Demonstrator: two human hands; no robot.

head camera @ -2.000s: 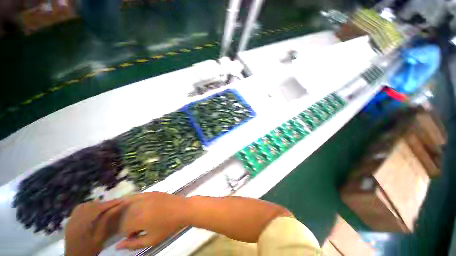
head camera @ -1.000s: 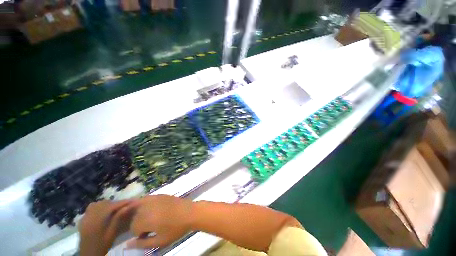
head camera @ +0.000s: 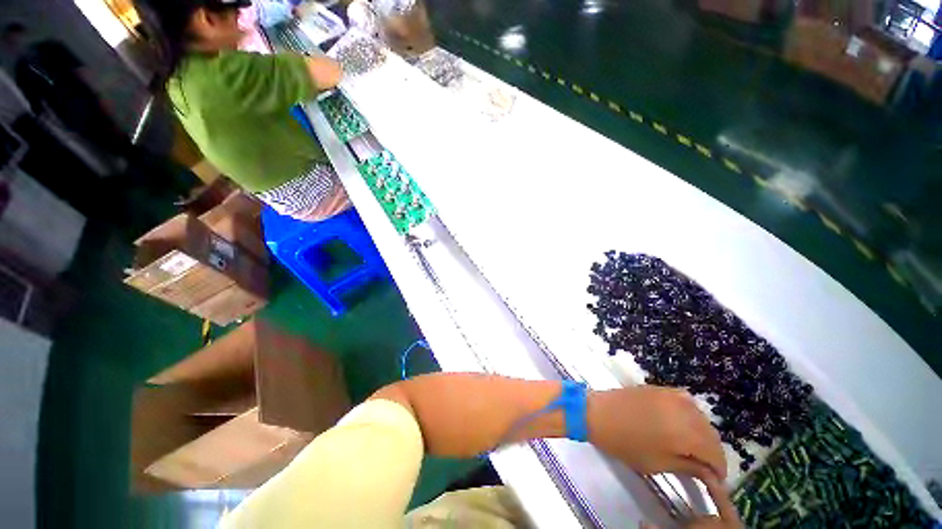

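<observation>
My left hand (head camera: 656,429), with a blue strap (head camera: 574,410) on the wrist, reaches over the conveyor rails beside the loose parts. Its fingers point down; whether they hold anything is hidden. Some skin at the bottom edge below it may be part of my right hand, but I cannot tell. Small dark capacitors (head camera: 697,336) lie in a loose pile beyond my left hand. Larger green capacitors (head camera: 842,480) lie at the bottom right. A green circuit board panel (head camera: 395,192) sits in the rails (head camera: 506,310) further up the line.
A person in a green top (head camera: 243,119) sits at the line on a blue stool (head camera: 325,253). Another board panel (head camera: 343,116) is near them. Open cardboard boxes (head camera: 300,387) stand on the floor at left. Small parts (head camera: 439,67) lie on the far bench.
The view has swung from the right end of the line to the left. The strapped left arm now shows; the right arm has left the view. The blue tray is out of view.
</observation>
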